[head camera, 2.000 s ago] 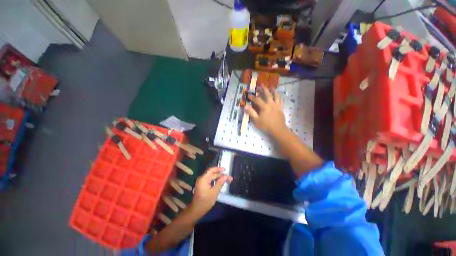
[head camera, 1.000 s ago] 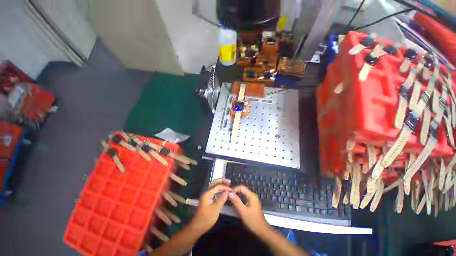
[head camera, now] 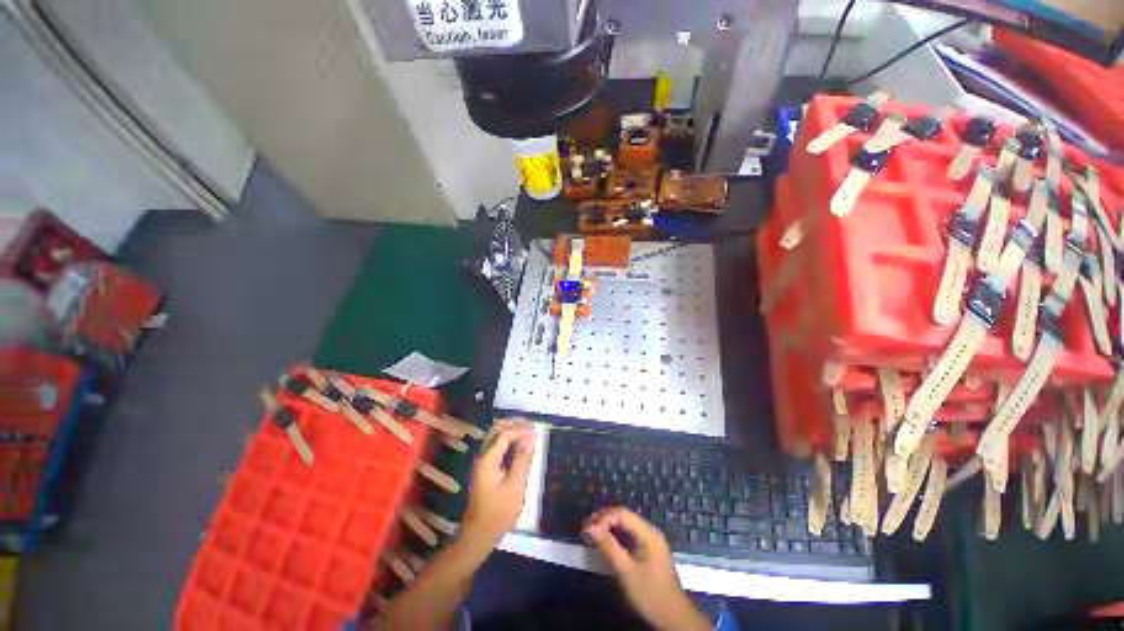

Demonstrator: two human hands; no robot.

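Observation:
A wristwatch [head camera: 566, 323] with a pale beige strap lies on the orange-brown fixture [head camera: 587, 300] at the upper left of the perforated plate [head camera: 641, 370]. Its case glows blue. My left hand [head camera: 499, 478] is at the left end of the keyboard, below the plate, with curled fingers. My right hand [head camera: 631, 549] is over the keyboard's front edge, with thumb and fingertips close together. Neither hand touches the watch. Whether either hand holds something small cannot be seen.
The laser head [head camera: 533, 86] hangs above the bench. The keyboard [head camera: 715, 493] lies in front of the plate. A red tray [head camera: 290, 518] with some watches is at left, and a stack of red trays [head camera: 801, 333] with many watches at right. A bottle [head camera: 539, 173] and fixtures [head camera: 632, 185] stand behind.
My right hand has left the watch and come back to the keyboard's front. My hands met there, then moved apart. The watch case now glows blue. The view has shifted, showing the laser head.

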